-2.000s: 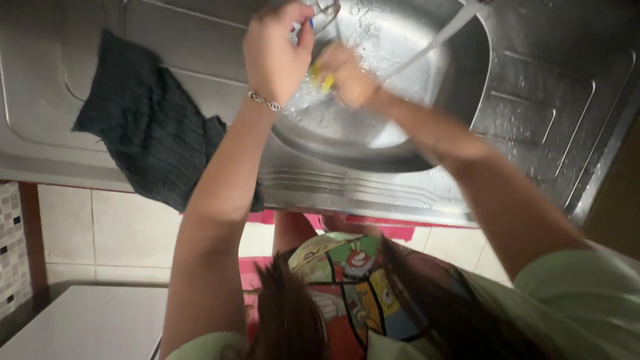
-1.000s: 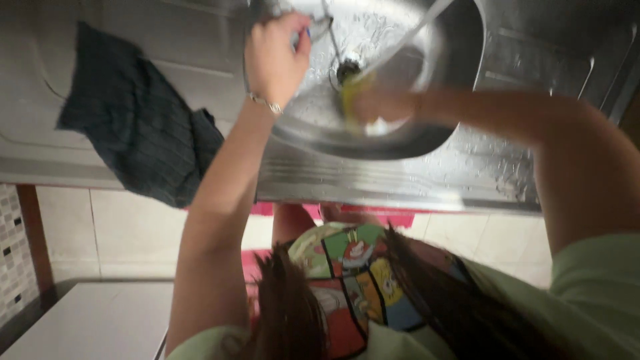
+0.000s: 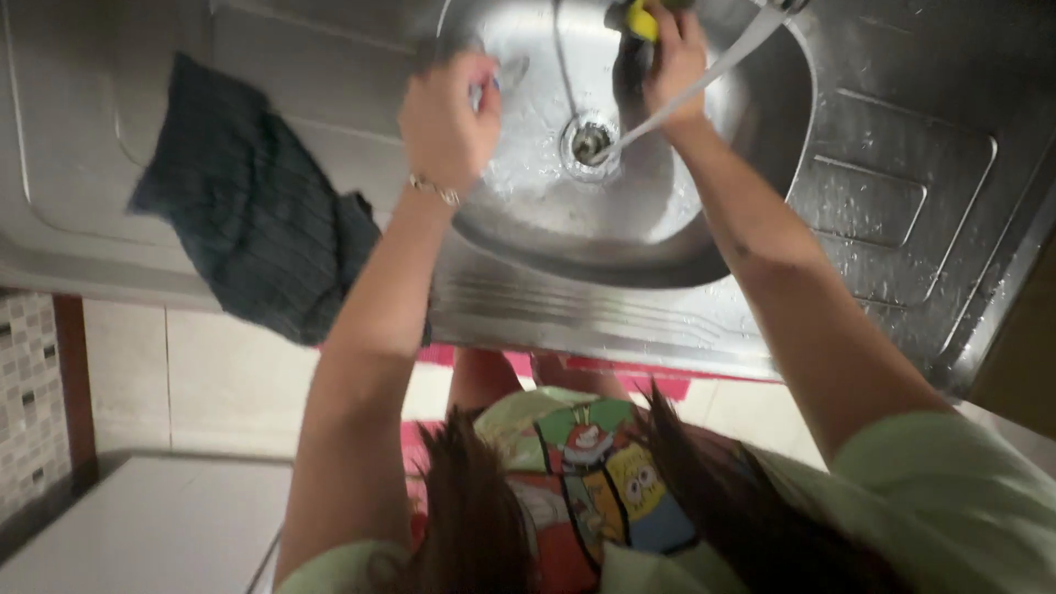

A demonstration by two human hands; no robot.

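Note:
My left hand [image 3: 452, 115], with a bracelet at the wrist, is over the left side of the steel sink basin [image 3: 569, 260]. Its fingers are closed around a small thing with a bit of blue; a blurred shiny metal part [image 3: 513, 73] shows beside them, perhaps cutlery. My right hand [image 3: 678, 70] holds a yellow sponge [image 3: 642, 21] at the far right part of the basin; a dark part shows around the sponge. A stream of water [image 3: 701, 82] runs down from the upper right to the drain [image 3: 591, 142].
A dark green-grey cloth [image 3: 256, 198] lies on the left drainboard and hangs over the counter's front edge, beside my left forearm. The ribbed right drainboard [image 3: 874, 198] is wet. A white surface [image 3: 157, 520] stands at the lower left.
My right hand with the sponge has moved from the near part of the basin to its far right. My left hand remains at the basin's left side. The drain now shows uncovered.

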